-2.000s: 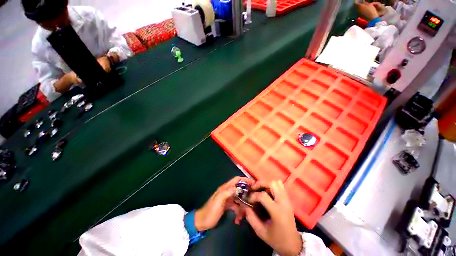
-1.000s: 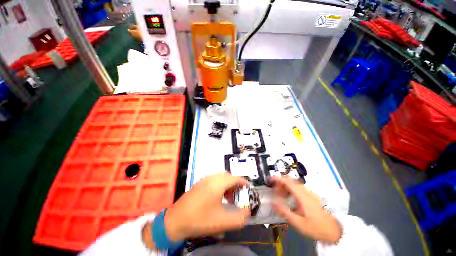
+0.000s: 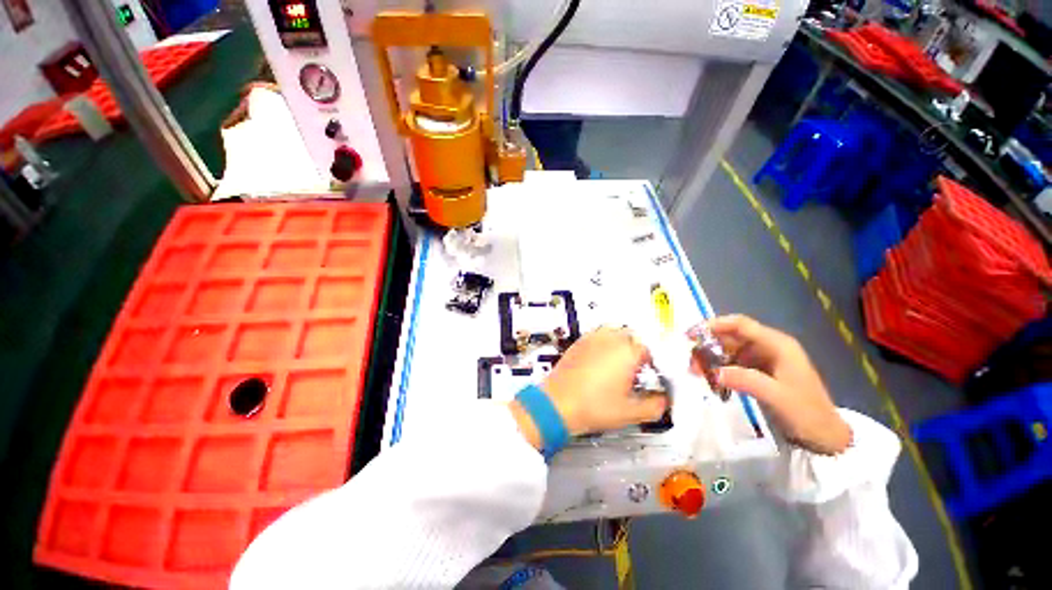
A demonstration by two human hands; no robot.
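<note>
My left hand [image 3: 600,380], with a blue wrist band, is over the front right fixture on the white press table. Its fingertips are on a small silver watch unit [image 3: 651,380]; the hand and unit hide most of that fixture. My right hand [image 3: 767,375] is just to the right, raised a little, and holds another small silver and dark unit [image 3: 707,349] between thumb and fingers. A black fixture with a silver-white plate [image 3: 538,322] stands behind my left hand. A second fixture [image 3: 498,378] is partly hidden by that hand.
An orange blister tray [image 3: 196,334] with one dark round unit [image 3: 248,398] lies left. The orange press cylinder [image 3: 448,161] hangs behind the fixtures. A small black part [image 3: 470,292] and a yellow tool [image 3: 662,304] lie on the table. The red-orange stop button [image 3: 683,493] is at its front edge.
The view has turned from the conveyor to the press. My hands worked together on one unit; now they are apart, each at a unit, with the left moved over the right fixture.
</note>
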